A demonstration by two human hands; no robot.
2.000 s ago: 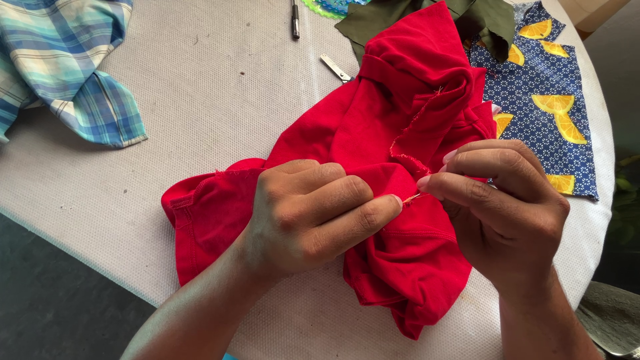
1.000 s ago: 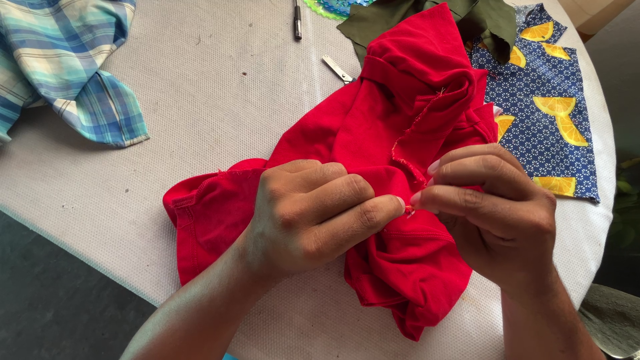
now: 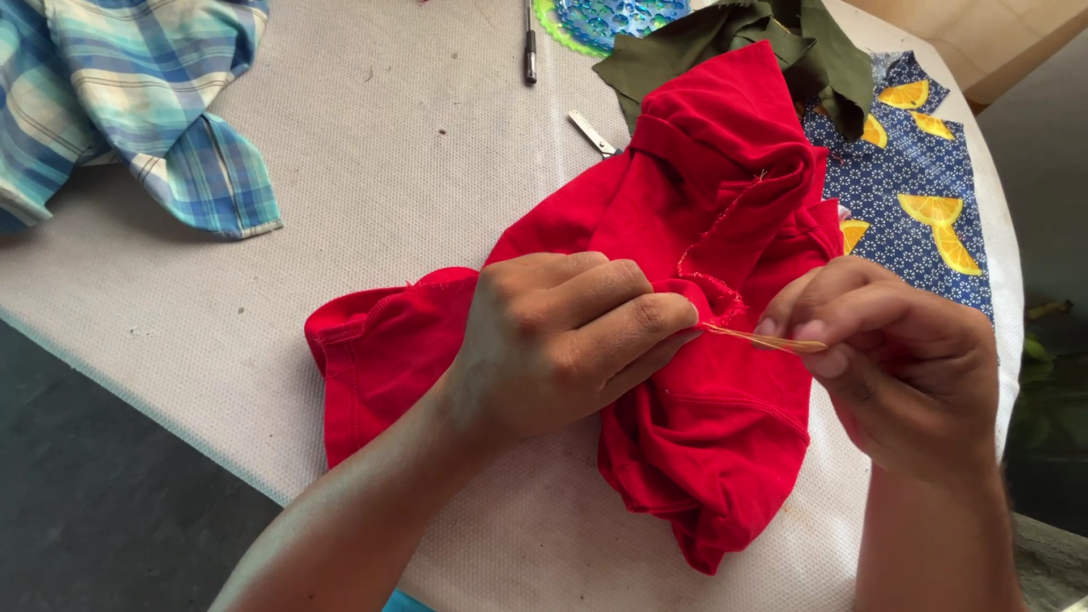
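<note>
A red fabric garment (image 3: 722, 433) lies bunched on the table, its stitched seams and frayed edge showing. My left hand (image 3: 569, 340) pinches a fold of it near the middle, between thumb and forefinger. From those fingertips a small bundle of orange-yellow thread (image 3: 761, 338) stretches to the right. Its other end is between the thumb and fingers of my right hand (image 3: 892, 357), which is a little apart from the left. Whether a needle is there cannot be told.
Beyond the garment lie a small metal tool (image 3: 592, 133), partly covered, a black pen (image 3: 530, 55), olive green cloth (image 3: 829, 64) and a blue-and-green openwork mat (image 3: 616, 19). Navy fabric with orange slices (image 3: 909, 166) is at right; plaid cloth (image 3: 161, 93) at upper left. The white table's (image 3: 382, 195) edge curves at right.
My right hand has moved away from my left, to the right, and the orange-yellow thread is now stretched out between them. The left hand keeps its hold on the red fabric.
</note>
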